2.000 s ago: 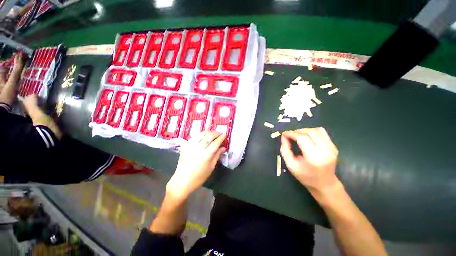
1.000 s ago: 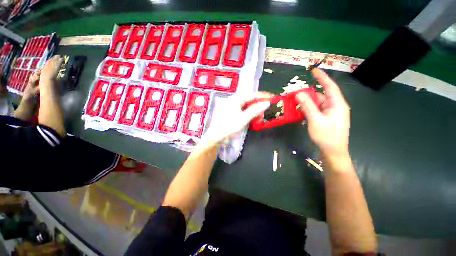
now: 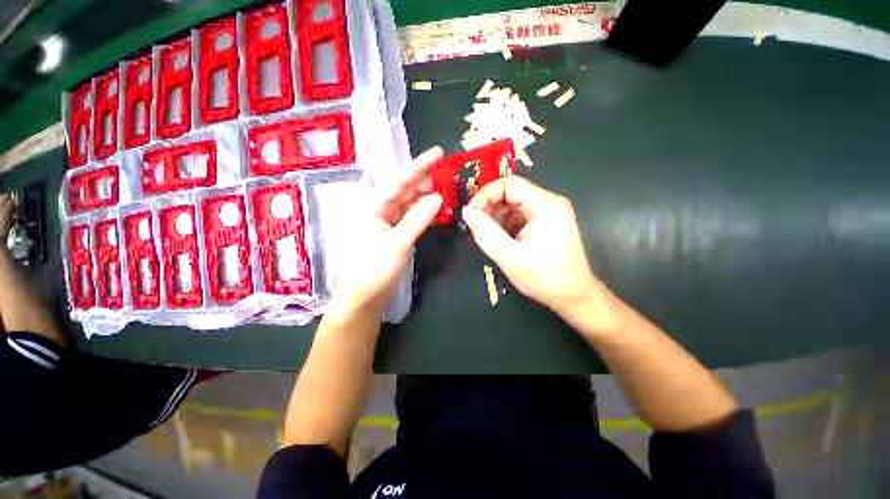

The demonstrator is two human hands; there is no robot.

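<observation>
A red plastic housing [image 3: 446, 192] is held up over the bench, in front of a heap of small pale strips [image 3: 500, 115]. My left hand [image 3: 383, 234] grips its left end between thumb and fingers. My right hand [image 3: 532, 234] is at its lower right part, thumb and fingertips together at the window; whether they pinch a strip is too small to tell. A few pale strips [image 3: 491, 285] lie below the hands. The translucent blister tray [image 3: 337, 195] on the left holds rows of red housings, with a whitish pocket at its lower right.
A black rectangular device [image 3: 664, 27] hangs at the top. A pale edge strip with red printing [image 3: 527, 31] runs along the back of the dark green bench [image 3: 703, 205]. Another person's arm [image 3: 24, 302] and a dark object [image 3: 31, 222] are at the left.
The housing has left the tray's lower right pocket and is now in my hands. Since a second ago it has been tilted, and my right hand has moved to its window. The view has shifted.
</observation>
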